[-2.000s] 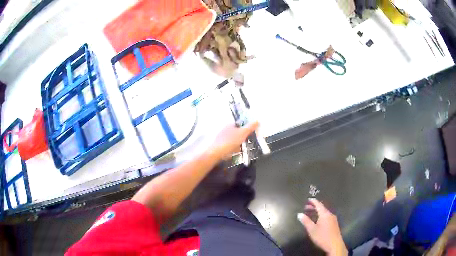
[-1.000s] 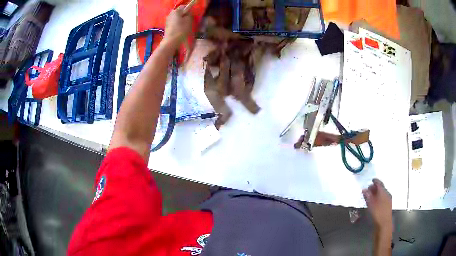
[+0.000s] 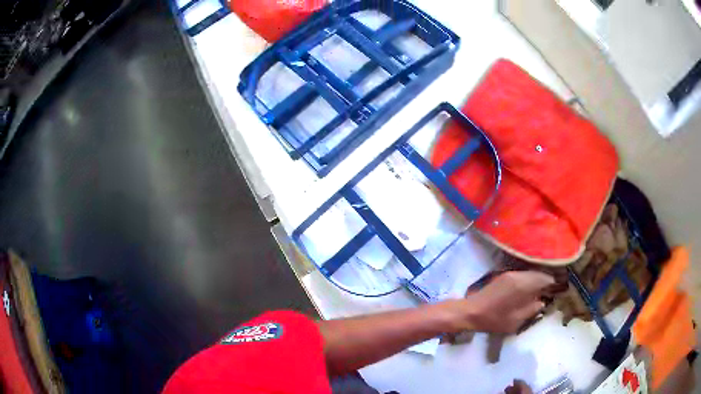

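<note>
My left hand reaches over the white table, its fingers curled around dark brown offcuts that stick out beside it. More brown offcuts lie beyond, partly under a blue frame. A stack of orange-red rounded pieces lies just above the hand. A rounded blue cutting die overlaps its left edge. My right hand is not in view.
Stacked blue dies and a red bundle stand farther up the white table. Orange material is at the right. A silver tool is cut off at the bottom edge. Grey floor is at the left.
The view has turned left. My left hand has come off the orange-red stack and down onto the brown offcuts. My right hand has left the picture.
</note>
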